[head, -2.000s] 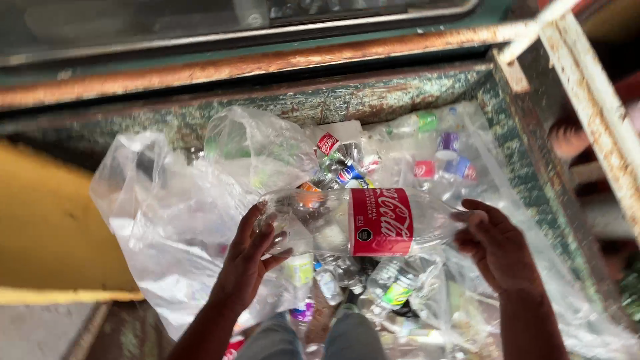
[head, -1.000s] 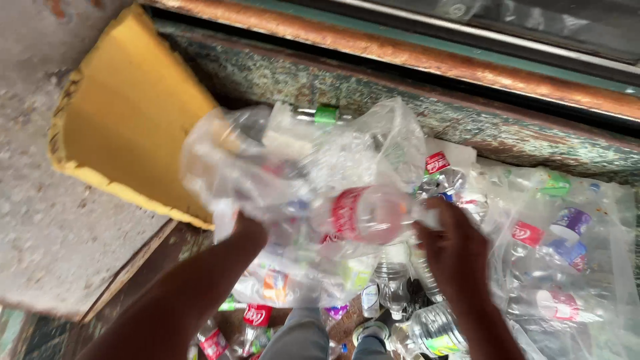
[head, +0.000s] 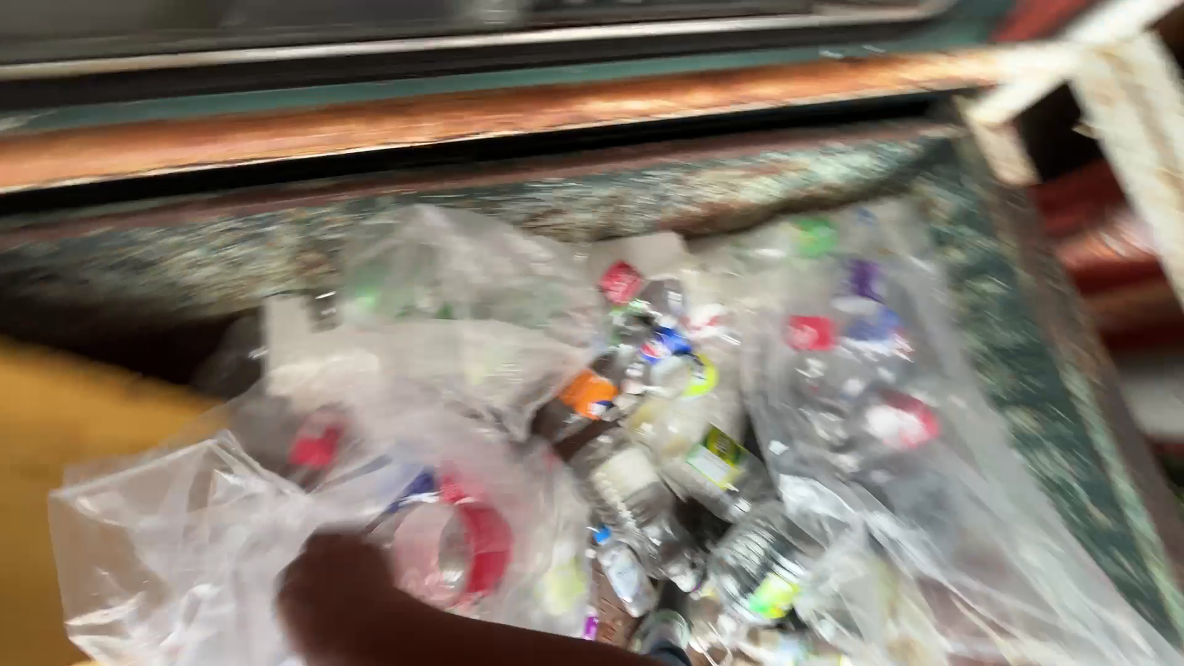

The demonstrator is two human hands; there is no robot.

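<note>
My right hand (head: 338, 583) reaches in from the lower right, blurred, its fingers closed at the edge of a clear plastic bag (head: 176, 546) at the lower left. Just beside the hand, a clear plastic bottle with a red label (head: 476, 546) lies among the bag's folds, its base end toward me. Another red label (head: 317, 439) shows through the plastic further up. My left hand is not in view.
Loose plastic bottles (head: 629, 490) lie in the middle. A second clear bag of bottles (head: 851, 444) stands at the right, against a worn green wall (head: 1045, 370). A yellow object (head: 83, 425) is at the left, a ledge (head: 518, 102) behind.
Two seconds ago both hands held the red-labelled bottle crosswise; now it lies in the bag. My right hand has moved left to the bag, and my left hand has gone out of view.
</note>
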